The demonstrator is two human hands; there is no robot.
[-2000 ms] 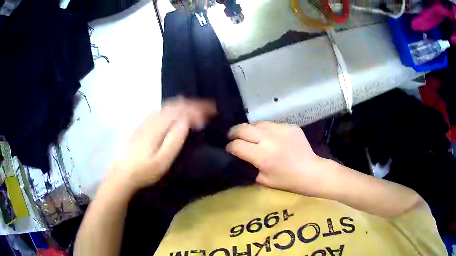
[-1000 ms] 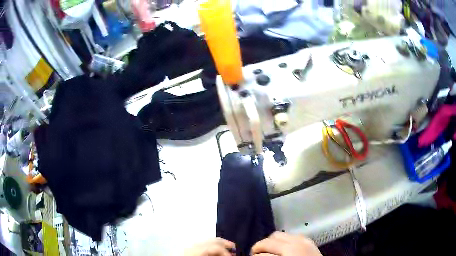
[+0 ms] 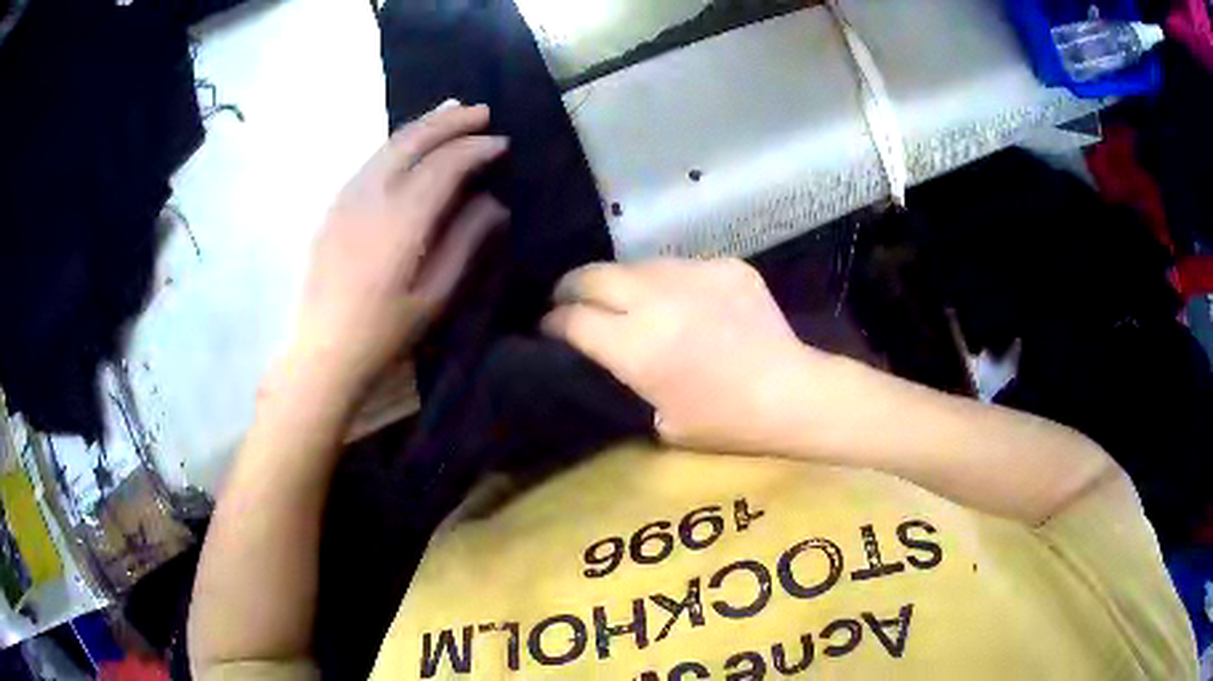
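Observation:
A black garment piece [image 3: 539,146] runs from the top edge of the view, over the white machine table, down to the wearer's lap. My left hand [image 3: 406,220] lies over its left side, fingers spread and slightly curled, thumb apart from them. My right hand [image 3: 678,333] has its fingers bent and closed on the cloth's right edge near the front of the table. Cloth is bunched below and between the hands. The needle and presser foot are out of view.
A white machine table [image 3: 745,146] has a thin pale strap [image 3: 875,100] over its right part. A black work pile [image 3: 87,186] is at left. A blue tray [image 3: 1031,40] with a clear bottle [image 3: 1097,47] is at upper right. Dark cloth [image 3: 1091,279] lies at right.
The view has tilted down from the sewing machine head, which is now out of sight. Compared with two seconds ago, my left hand is farther up the cloth; my right hand still grips its edge.

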